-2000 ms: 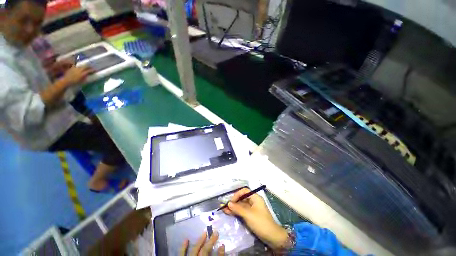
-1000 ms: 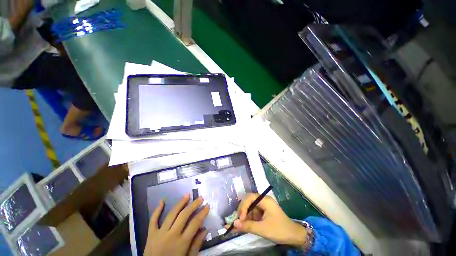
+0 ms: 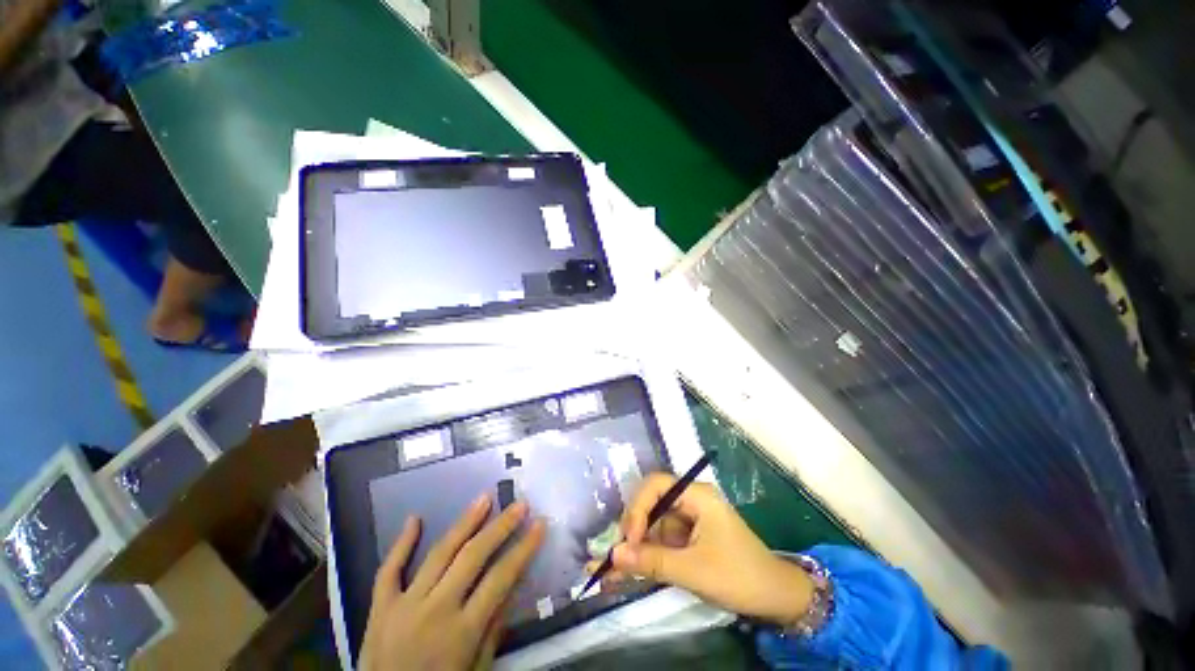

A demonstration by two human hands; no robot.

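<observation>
The near tablet back cover lies on white sheets, inner side up, with small white patches along its edges. My left hand rests flat on its lower left part, fingers spread, holding nothing. My right hand holds a thin black pen-like tool, its tip down near a small white patch at the shell's lower edge. A small greenish-white piece shows beside my right fingertips; whether it is held, I cannot tell. A second tablet back cover lies beyond on white sheets, untouched.
A tall stack of clear blister trays stands at right. A brown carton and white foam trays with dark tablets are lower left. Blue film lies on the green bench top. A seated person's leg shows at left.
The view has tilted down towards the near shell. My left hand has come further onto the shell. My right hand, still holding the tool, has moved from its upper middle to its lower right edge.
</observation>
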